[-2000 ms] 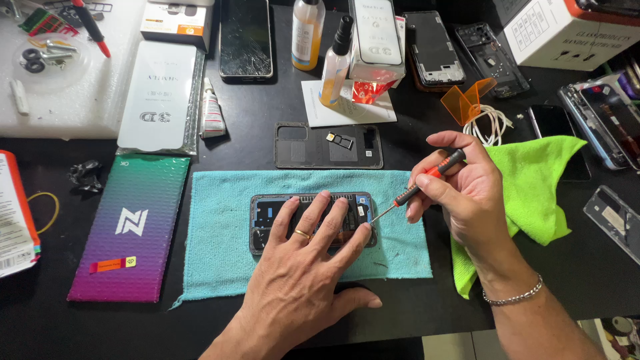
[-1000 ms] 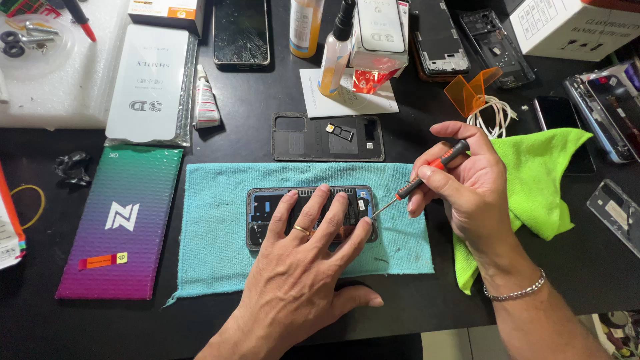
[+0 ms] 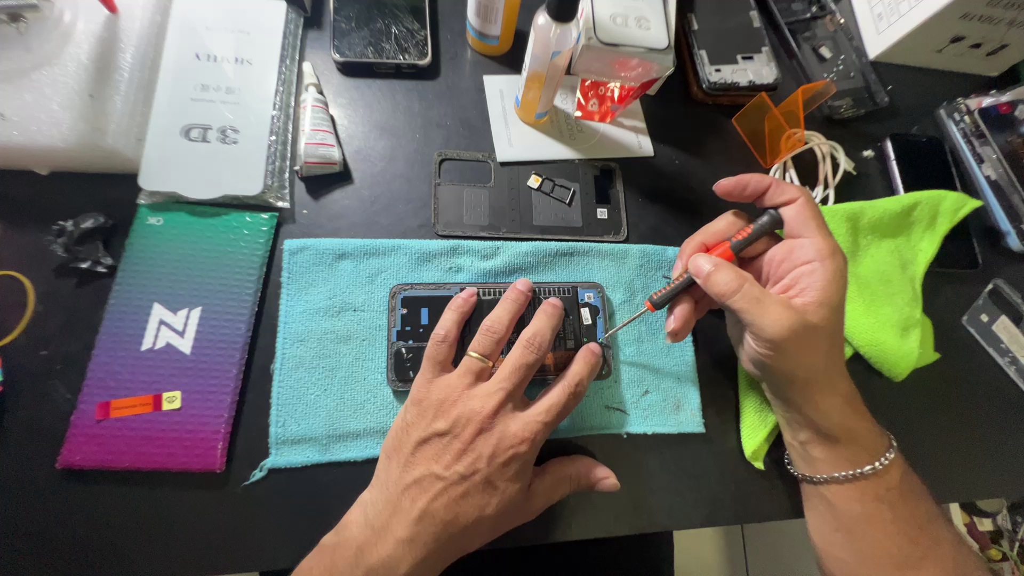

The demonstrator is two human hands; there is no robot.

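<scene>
An opened smartphone (image 3: 588,308), its inner parts showing, lies on a turquoise microfibre cloth (image 3: 336,360). My left hand (image 3: 488,400) rests over it with fingers spread, pressing on the phone and hiding much of its middle. In my right hand (image 3: 768,296) is a black and red precision screwdriver (image 3: 704,260), slanting down so that its tip meets the phone's right end, close to my left index fingertip. Just behind the cloth lies a detached phone back cover (image 3: 500,216), inner side up, with a SIM card tray (image 3: 552,188) on it.
Bottles (image 3: 540,72), a box and a white leaflet (image 3: 624,140) stand or lie behind the cover. At left are a bubble-wrap pouch (image 3: 192,264), a packaged screen protector (image 3: 216,88) and a small tube (image 3: 318,132). A green cloth (image 3: 896,256), white cable (image 3: 824,160) and phone parts occupy the right.
</scene>
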